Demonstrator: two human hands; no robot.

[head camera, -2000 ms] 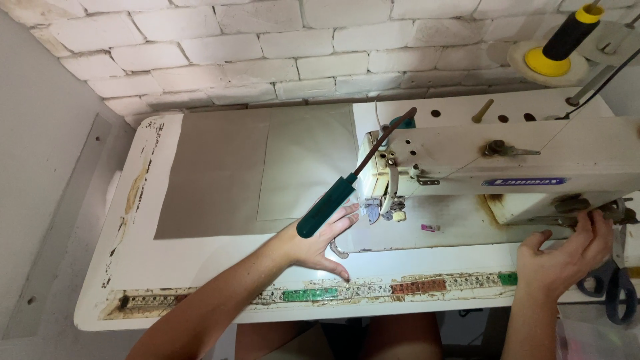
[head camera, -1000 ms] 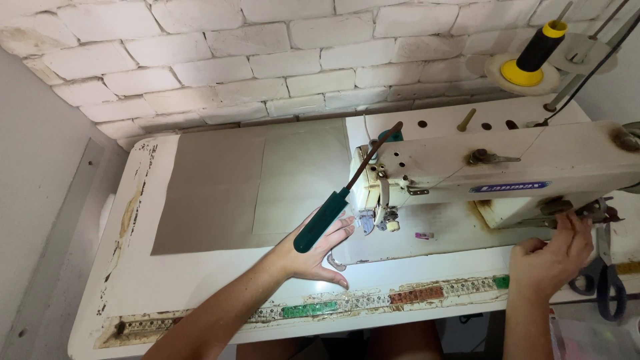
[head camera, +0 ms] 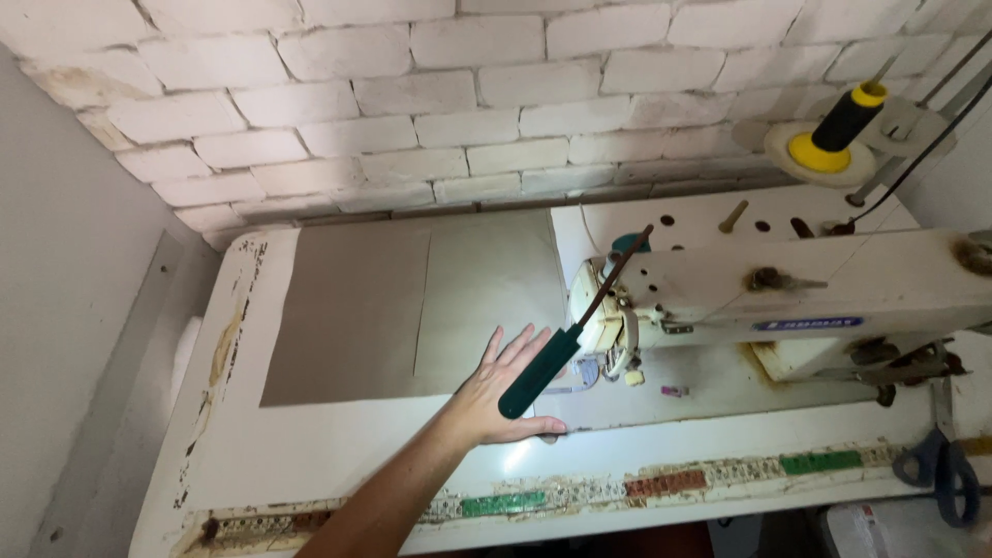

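My left hand [head camera: 508, 387] lies palm down with fingers spread, over the near right edge of a grey-brown sheet [head camera: 349, 310], just left of the needle area of a white industrial sewing machine [head camera: 837, 287]. A tool with a dark green handle [head camera: 539, 376] and a rusty metal shaft slants up from above that hand toward the machine's head; what supports it cannot be told. A small pink and clear object [head camera: 674, 391] rests on the machine bed. My right hand is out of view.
A black thread cone with a yellow base [head camera: 849, 124] stands at the back right. Dark-handled scissors [head camera: 942, 465] lie at the table's right. A worn measuring tape [head camera: 581, 494] runs along the front edge. Beyond the white table [head camera: 310, 457] is a white brick wall [head camera: 418, 93].
My right hand, earlier at the lower right part of the machine, has left the view. My left hand stays beside the needle area, fingers spread.
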